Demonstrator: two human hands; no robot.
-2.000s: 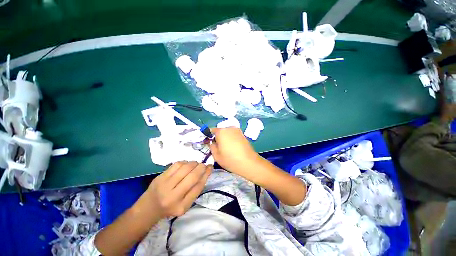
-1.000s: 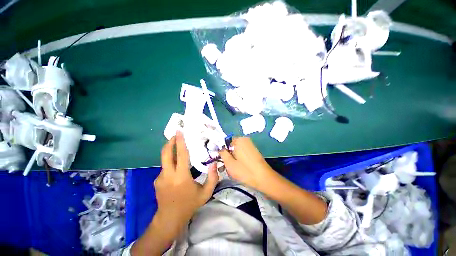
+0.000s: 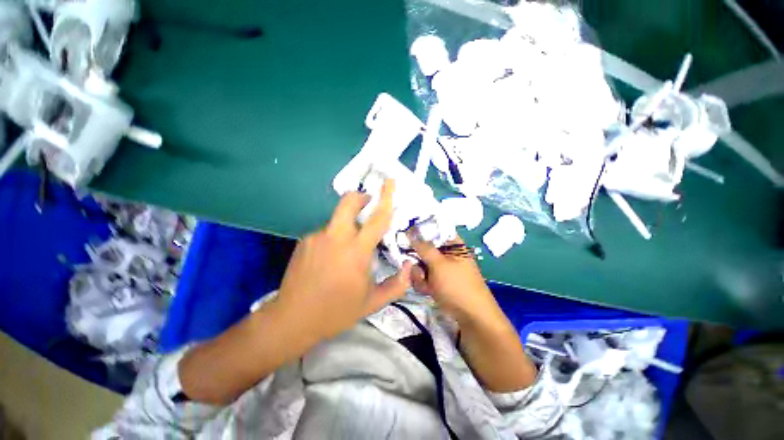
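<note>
A white camera housing [image 3: 397,163] lies at the bench's front edge, its flat bracket end pointing away from me and an antenna rod [image 3: 427,142] beside it. My left hand [image 3: 337,258] holds the housing from the left, fingers over its body and thumb at the near end. My right hand [image 3: 449,273] is at the near opening, fingers on the housing, with thin dark and red wires [image 3: 458,250] sticking out over it. The fingertips and inner parts are partly hidden and overexposed. A loose white cover [image 3: 505,235] lies to the right.
White covers [image 3: 524,112] are piled on a clear bag behind. Part-built cameras stand at the left [image 3: 82,112] and right [image 3: 653,155] of the green bench [image 3: 249,129]. Blue bins with white parts are below at the left [image 3: 185,288] and right [image 3: 675,335]. A black-ended cable lies near the bag.
The view has turned and shifted. The coloured wires now show spread over my right hand, and the blue-tipped piece no longer shows. My left hand's fingers lie further over the housing.
</note>
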